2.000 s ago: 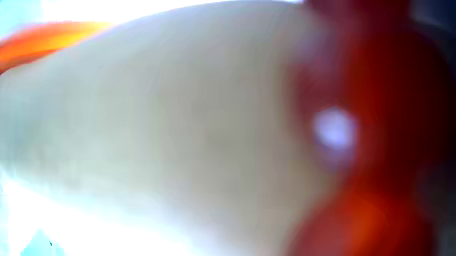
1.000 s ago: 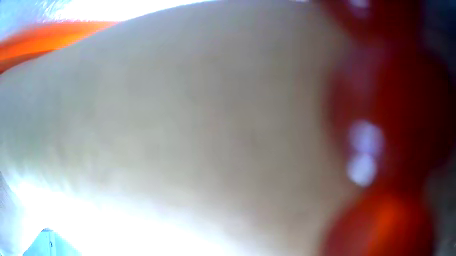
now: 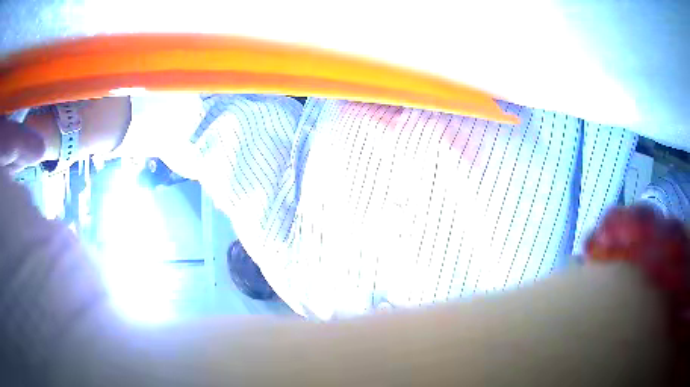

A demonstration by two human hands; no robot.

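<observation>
A bare forearm (image 3: 424,340), very close to the lens and blurred, runs along the bottom. A bracelet of red beads (image 3: 635,242) lies around it at the right edge. No hand of mine can be made out; I cannot tell which arm this is. No held object can be made out.
A smooth orange band (image 3: 303,72) curves across the top. A person's striped shirt (image 3: 439,204) fills the middle. At the left, a wrist wears a pale segmented wristband (image 3: 69,132), with part of a hand at the edge. A dark rounded thing (image 3: 248,270) and strong glare lie below.
The forearm that filled the picture has dropped to the bottom, its beads now smaller at the right. The shirt, the banded wrist and more of the orange band have come into view.
</observation>
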